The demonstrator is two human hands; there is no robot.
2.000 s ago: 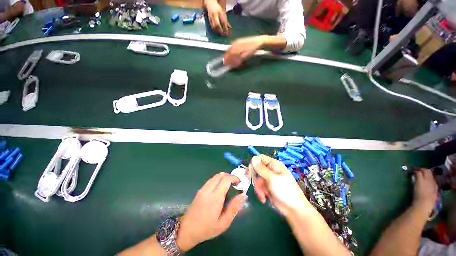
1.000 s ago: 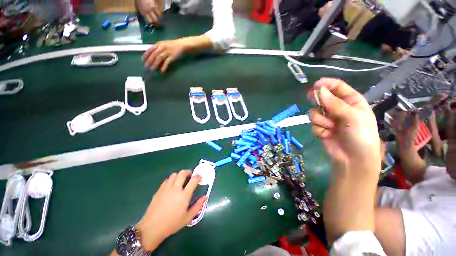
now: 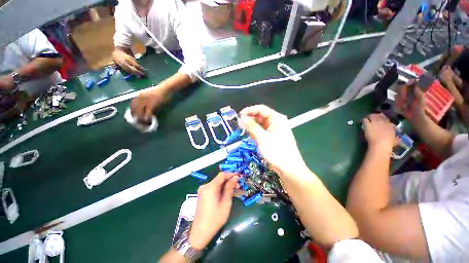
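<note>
A white loop housing (image 3: 189, 208) lies on the green bench, partly hidden by my left wrist. My left hand (image 3: 213, 200) has its fingertips together at the near left edge of the pile of blue cells (image 3: 235, 159); whether they hold something cannot be told. My right hand (image 3: 272, 136) is over the far side of the pile, thumb and fingers bent close together; what is between them cannot be made out. Circuit boards and wires (image 3: 262, 180) lie beside the cells, partly behind my right forearm. A single blue cell (image 3: 199, 175) lies left of the pile.
Three housings with blue bands (image 3: 217, 128) stand side by side beyond the white rail (image 3: 154, 190). More white housings (image 3: 108, 168) lie at left. Small white rings (image 3: 280, 231) lie near my right forearm. A white cable hangs overhead. People work opposite and at right, by a grey post.
My view has turned right. My right hand has come down from its raised place to the pile. My left hand has left the housing and reached the pile. The person opposite now handles a white housing.
</note>
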